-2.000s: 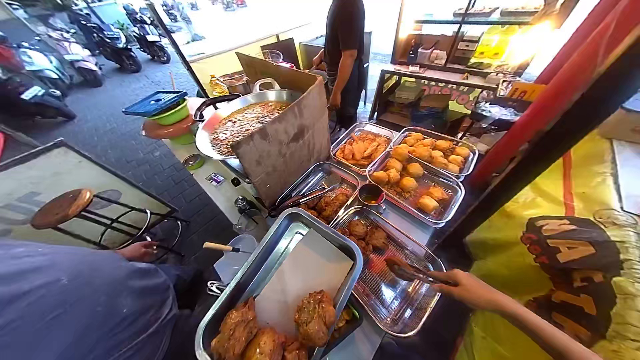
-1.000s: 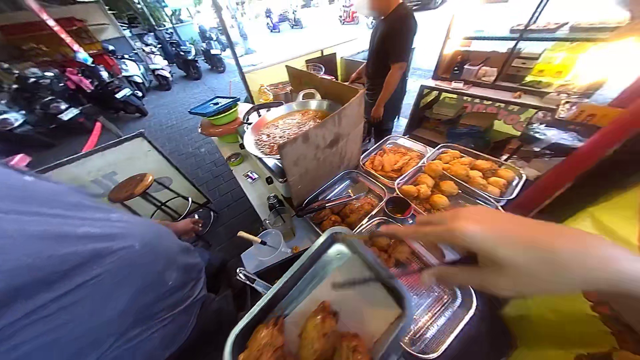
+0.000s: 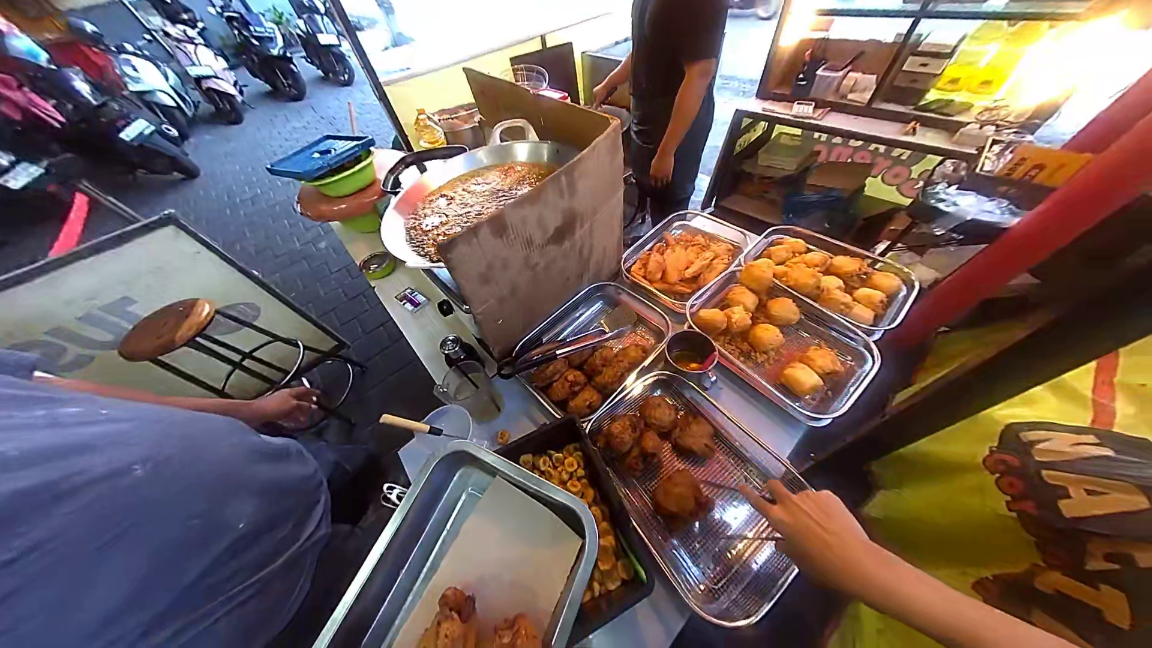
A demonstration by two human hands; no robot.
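Note:
My right hand (image 3: 814, 535) holds thin metal tongs (image 3: 738, 513) over a shiny perforated tray (image 3: 729, 594). The tongs' arms look apart, one tip close to a browned fried piece (image 3: 679, 495); whether it touches is unclear. Several more fried pieces (image 3: 657, 427) lie at that tray's far end. At the bottom, a deep metal tray (image 3: 576, 558) lined with paper holds fried pieces (image 3: 481, 625) at its near end. My left hand is out of view. Between the two trays, a black tray (image 3: 630, 594) holds small ring-shaped yellowish pieces (image 3: 576, 481).
Trays of fried food (image 3: 783, 310) stand beyond, with other tongs (image 3: 558, 351) and a cup of sauce (image 3: 691, 351). Behind a board (image 3: 549, 243) is a wok of bubbling oil (image 3: 477, 198). A person in blue (image 3: 153, 504) is at left; another in black (image 3: 670, 90) stands behind.
My right hand has drawn back from over the trays to the perforated tray's right side. A fried piece now lies mid-tray, where the first frame shows none. The black tray has come into view.

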